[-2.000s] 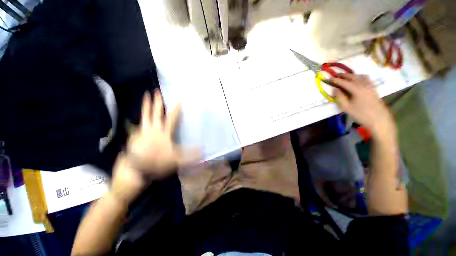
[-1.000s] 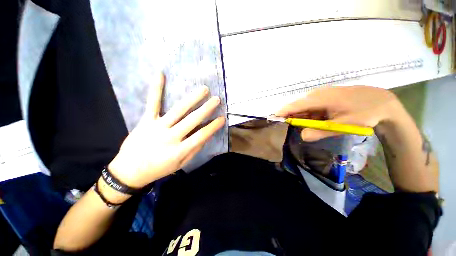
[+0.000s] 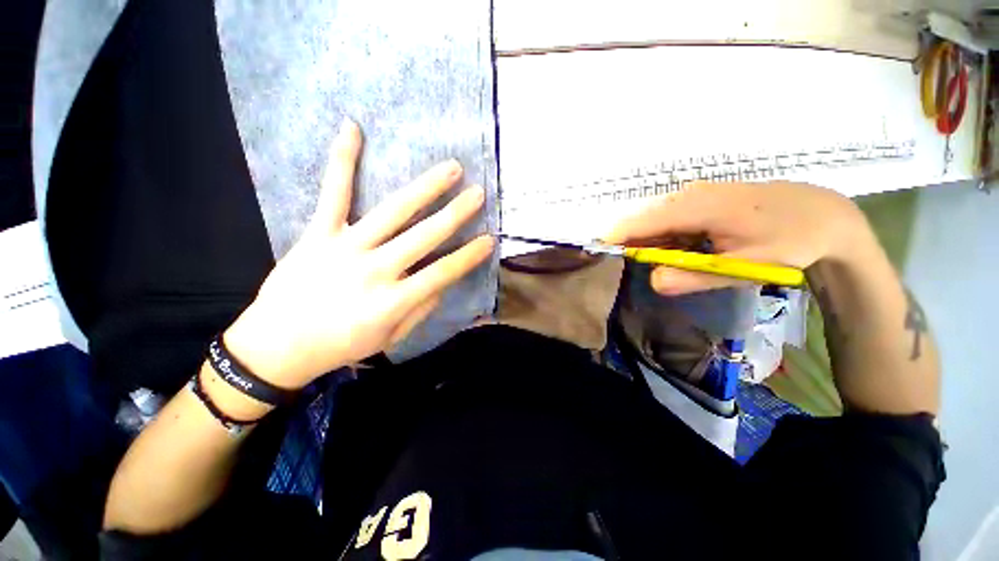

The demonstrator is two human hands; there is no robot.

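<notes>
A pale grey-blue mottled facing piece (image 3: 411,82) lies over the table's front edge, with black fabric (image 3: 164,208) beside and under it at left. My left hand (image 3: 367,263) lies flat on the facing, fingers spread, holding nothing. My right hand (image 3: 756,236) holds the tailor's scissors (image 3: 712,266), seen edge-on with the yellow handle showing. Their blade tips touch or nearly touch the facing's right edge, just beside my left fingertips. Whether the blades are open is unclear.
The white sewing table (image 3: 701,104) has a printed measuring scale near its front edge. Second scissors (image 3: 951,93) with yellow and red loops are at the far right. Below the edge are my lap and a blue object (image 3: 732,369).
Since two seconds ago, the facing has come under my left hand and the scissors have moved to its edge. Over the last second, hands and cloth have barely moved.
</notes>
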